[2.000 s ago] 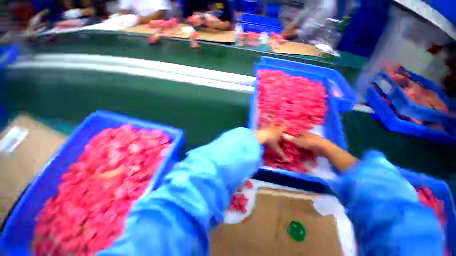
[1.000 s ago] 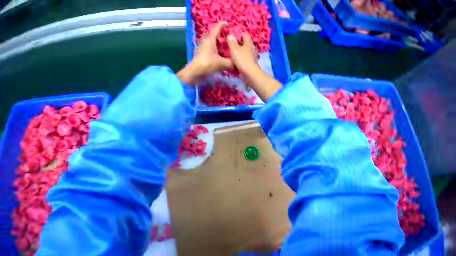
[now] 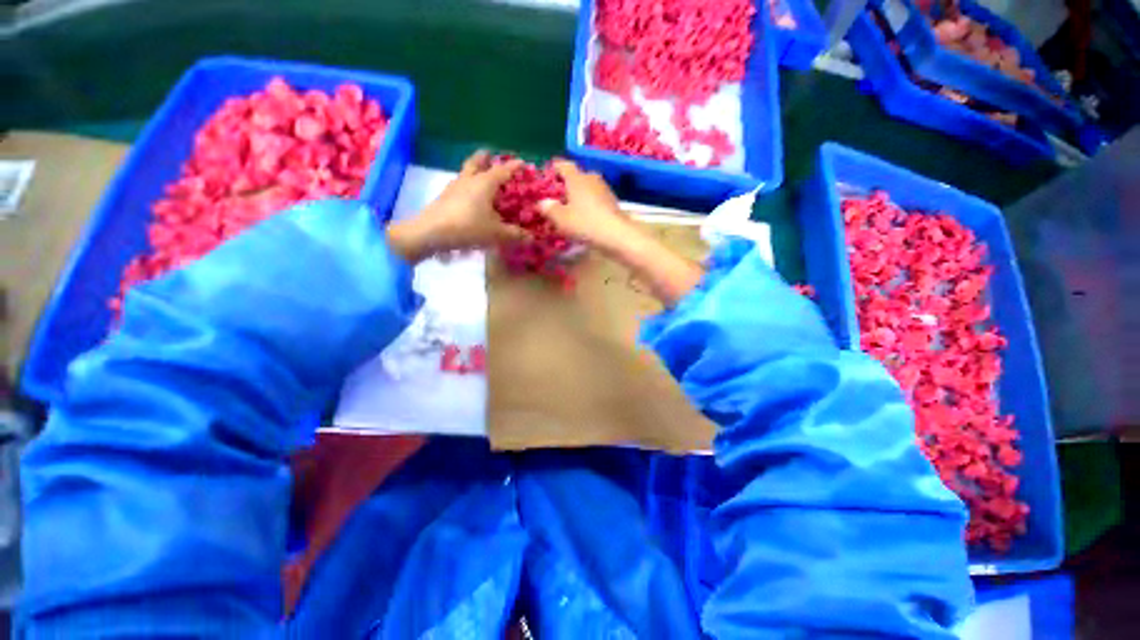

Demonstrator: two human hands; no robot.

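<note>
A heap of small pink-red parts is held between my two bare hands at the far left of the tan cardboard sheet. My left hand is curved around the heap's left side. My right hand is curved around its right side. A few parts hang or lie at the heap's lower edge. The far blue tray holds more small parts, with white liner showing at its near end. The green dish does not show.
The left blue tray holds rounded pink-red parts. The right blue tray holds irregular pink-red pieces. A crumpled white wad and a few pieces lie on a white sheet. A green conveyor belt runs behind.
My hands have come out of the far tray, back towards me, with a heap of small parts between them. More bare liner shows in that tray. The camera view has shifted.
</note>
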